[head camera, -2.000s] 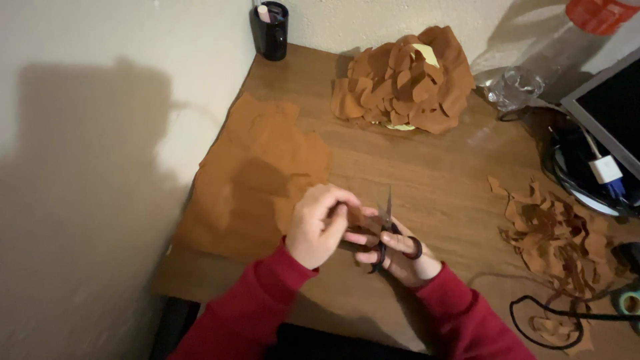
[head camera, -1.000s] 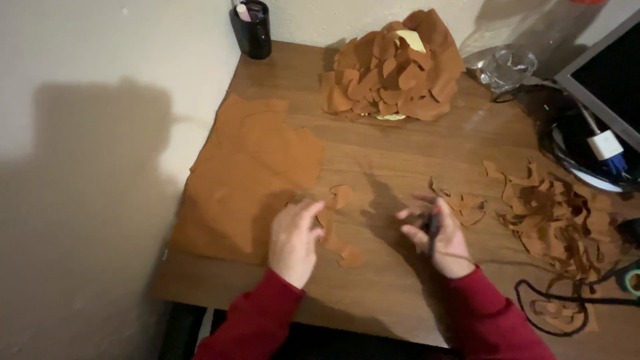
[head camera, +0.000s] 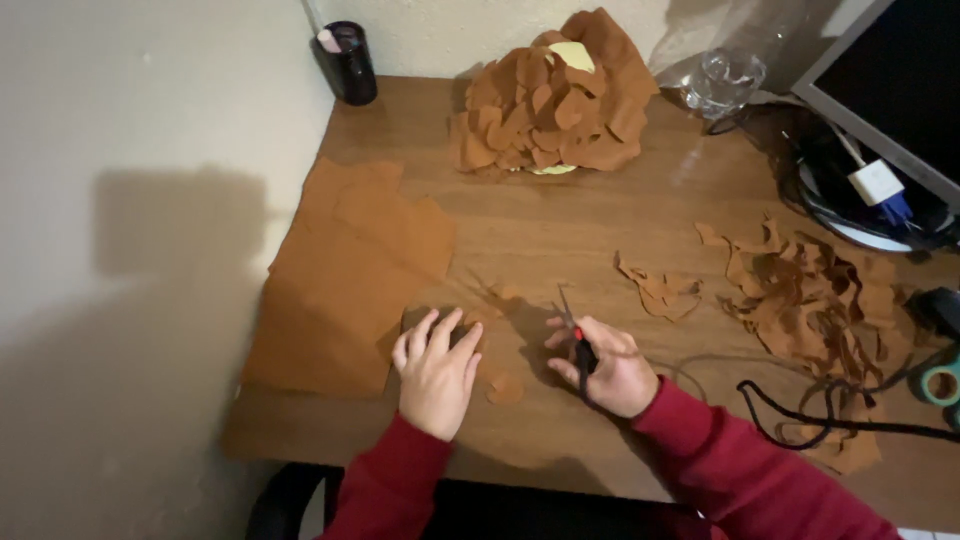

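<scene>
My left hand (head camera: 441, 375) lies palm down on the wooden desk, fingers slightly apart, over or beside small cut brown pieces; what is under the fingers is hidden. One rounded brown piece (head camera: 505, 388) lies just right of it. To its left is a large sheet of brown fabric or felt (head camera: 345, 277). My right hand (head camera: 607, 364) holds dark-handled scissors (head camera: 579, 341) with a red pivot, blades pointing up and away. Beyond that hand lies a small bunch of brown offcuts (head camera: 664, 292). At the back, a heap of overlapping rounded brown pieces (head camera: 551, 112) shows pale yellow parts.
A larger scrap pile (head camera: 817, 300) lies at the right, with a black cord (head camera: 787, 412) and a teal ring-shaped item (head camera: 939, 386) near it. Behind are a black pen cup (head camera: 351, 64), a clear plastic bottle (head camera: 724, 79), a monitor (head camera: 892, 82) and a cable with a white connector (head camera: 876, 181).
My hands were close together at the scissors two seconds ago and have since moved apart. My left hand has come down flatter on the desk. Small pieces and offcuts now show between and beyond the hands.
</scene>
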